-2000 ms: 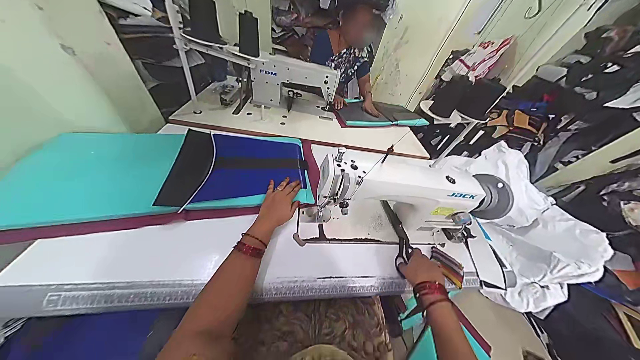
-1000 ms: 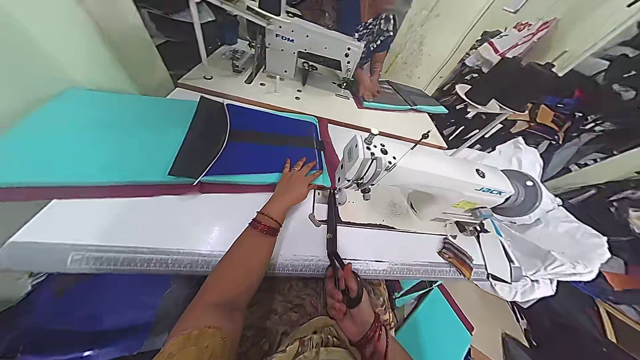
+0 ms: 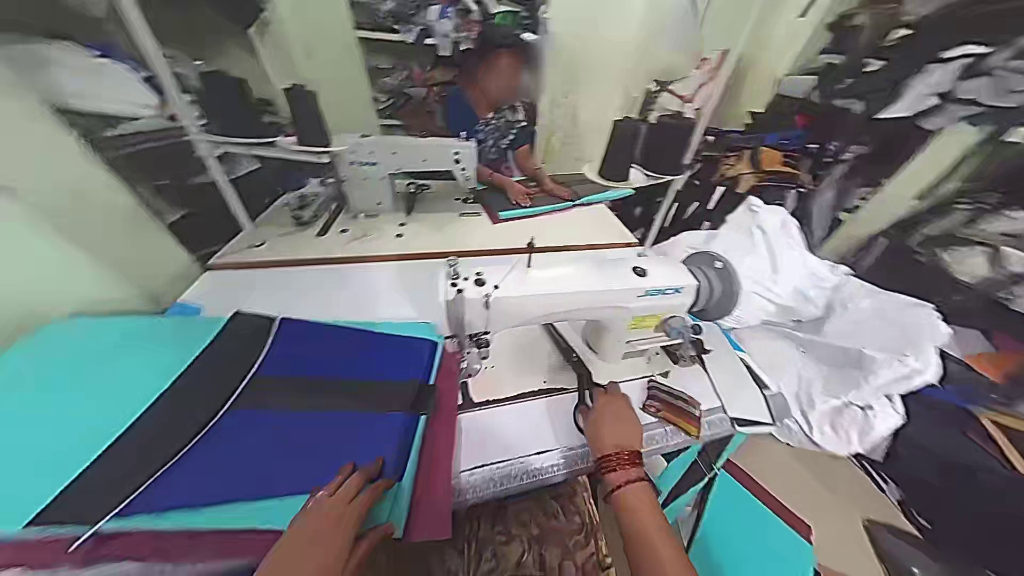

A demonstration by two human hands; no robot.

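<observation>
My left hand (image 3: 340, 520) lies with fingers spread on the lower edge of a layered fabric piece, a blue panel (image 3: 320, 448) with black bands and white piping over turquoise (image 3: 104, 384) and maroon (image 3: 436, 464) layers. My right hand (image 3: 612, 424) is on the handles of black scissors (image 3: 578, 364), whose blades point away under the arm of a white Jack sewing machine (image 3: 576, 300). The fabric's right edge is left of the machine's needle area. A small striped bundle (image 3: 672, 408) lies right of my right hand.
Behind, a person (image 3: 500, 120) has both hands on dark and turquoise fabric at a second sewing machine (image 3: 400, 164). White cloth (image 3: 824, 320) is heaped at the right. Turquoise pieces (image 3: 752, 528) lie low at the right. Black thread cones (image 3: 640, 148) stand on a holder.
The scissors were upright at the needle area one second ago; my right hand has moved them right, under the machine arm. The fabric and my left hand are nearer my body. The view has shifted.
</observation>
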